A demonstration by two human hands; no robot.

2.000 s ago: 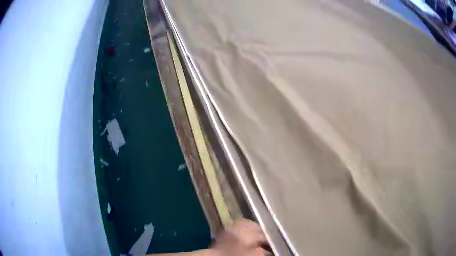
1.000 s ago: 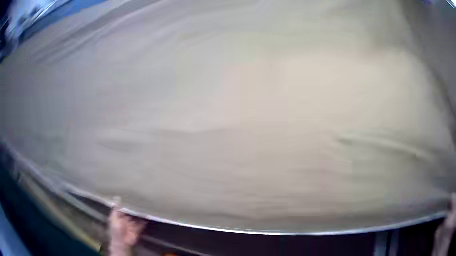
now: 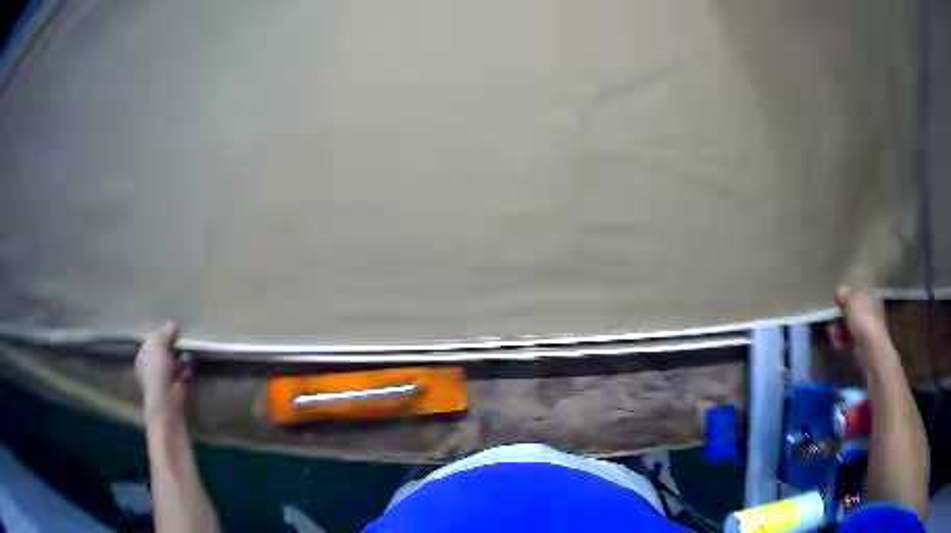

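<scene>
Khaki fabric (image 3: 469, 187) covers the table. Its whitish selvedge (image 3: 469, 347) runs along the near side, with a second pale edge just below it. My left hand (image 3: 163, 364) pinches the cloth edge at the left. My right hand (image 3: 860, 318) pinches the same edge at the right, near the rail. The edge is drawn between both hands. The fingertips are partly hidden at the cloth.
An orange fabric weight (image 3: 367, 396) with a silver bar lies on the brown wooden table edge (image 3: 594, 406). At the right, a silver-white rail (image 3: 766, 416) overhangs the near edge, with a blue unit (image 3: 811, 411), a red-labelled can (image 3: 853, 416) and a yellow-labelled bottle (image 3: 777, 515).
The view has turned from along the table edge to face the cloth squarely. Both hands now show fully at the edge; the orange weight and rail have come into view.
</scene>
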